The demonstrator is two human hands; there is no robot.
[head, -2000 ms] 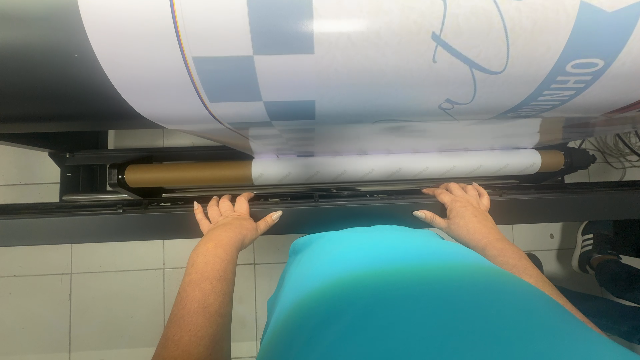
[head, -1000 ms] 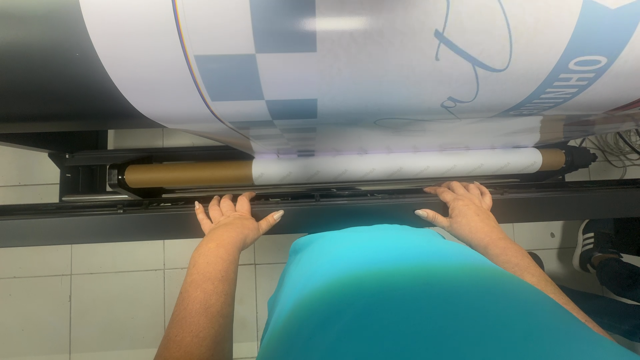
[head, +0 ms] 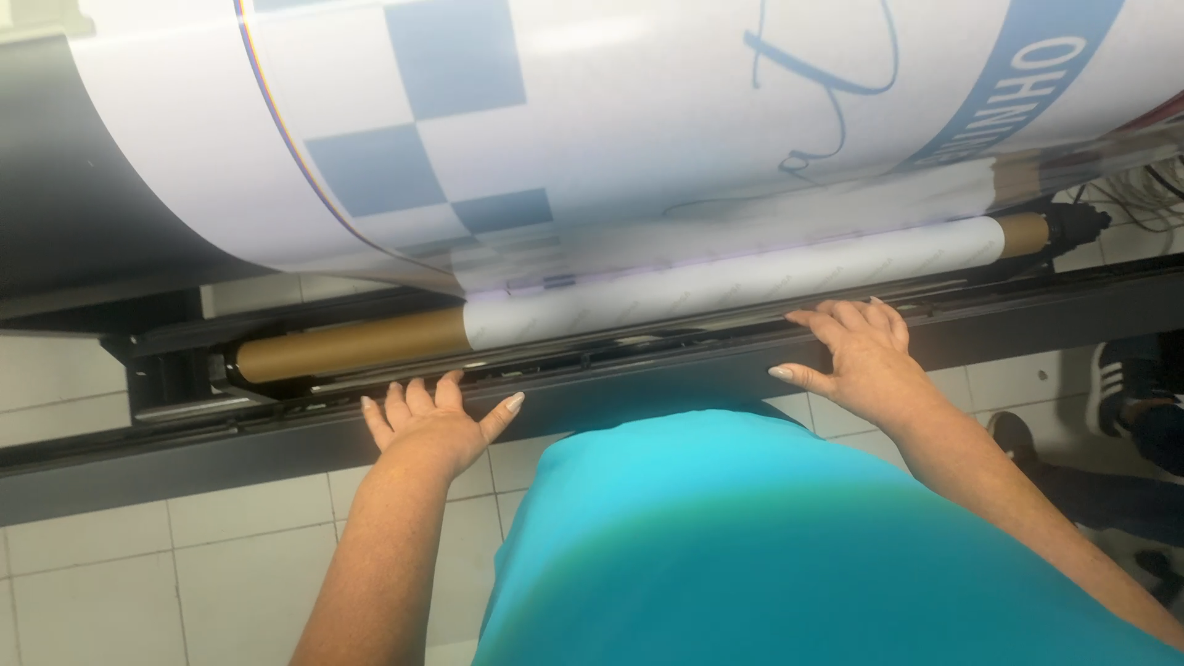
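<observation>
My left hand (head: 435,425) rests on the dark metal front rail (head: 629,377) of a wide-format printer, fingers spread and thumb pointing right. Farther right, my right hand (head: 856,361) lies on the same rail with its fingertips over the far edge. Neither hand holds anything. Just beyond the rail is a brown cardboard tube (head: 356,347) with white backed material (head: 740,282) wound on it. A printed sheet (head: 638,111) with blue checks, script and a lettered blue band curves down over the machine towards this roll.
A black roll holder (head: 1078,227) carries the tube's right end, and coiled cables (head: 1142,190) lie behind it. Light floor tiles (head: 92,592) show below the rail. At the right are another person's dark shoe with white stripes (head: 1110,388) and dark-clothed legs.
The view has tilted. Both hands stay on the rail in much the same pose. The printed pattern on the hanging sheet has shifted slightly.
</observation>
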